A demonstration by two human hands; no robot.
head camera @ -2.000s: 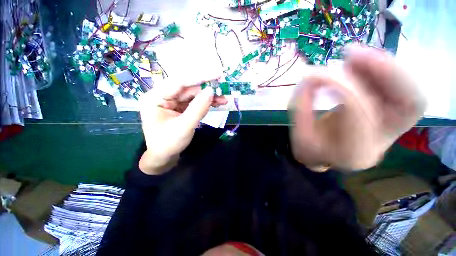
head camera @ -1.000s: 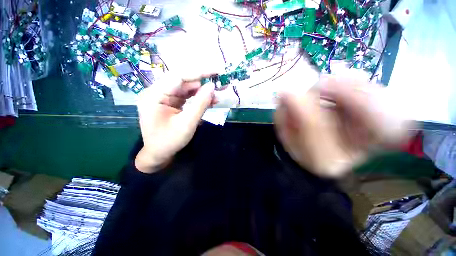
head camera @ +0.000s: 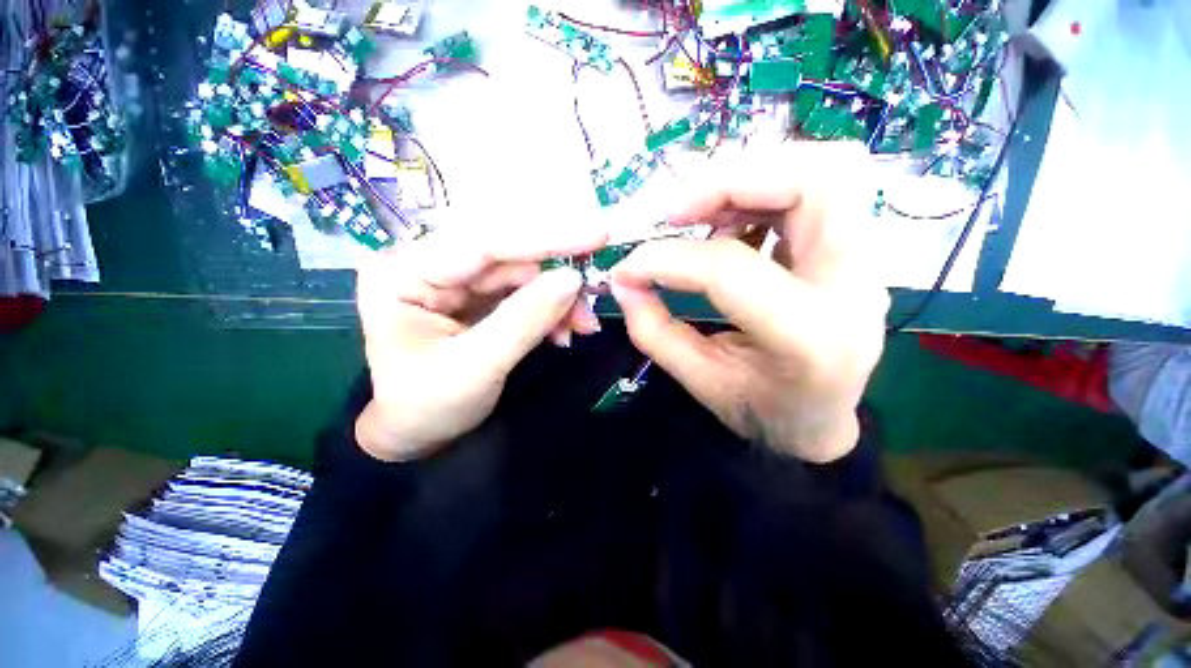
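My left hand (head camera: 451, 326) grips a small green circuit board (head camera: 570, 265) between thumb and fingers near the bench's front edge. My right hand (head camera: 758, 294) meets it from the right, with thumb and forefinger pinched at a tiny pale plug (head camera: 597, 277) on the board. The fingers hide much of the board. A thin lead hangs below the hands, with a small green board (head camera: 619, 392) at its end, in front of my dark clothing.
A pile of wired boards (head camera: 294, 124) lies at the left, a larger pile (head camera: 836, 78) at the right. More boards (head camera: 65, 118) are in clear plastic at far left. A black cord (head camera: 973, 228) runs down at the right. Cartons (head camera: 1032, 502) and striped stacks (head camera: 209, 535) are below.
My right hand has moved left from its blurred position and now touches the board at my left fingertips. The left hand has stayed nearly in place. The black cord now shows at the right.
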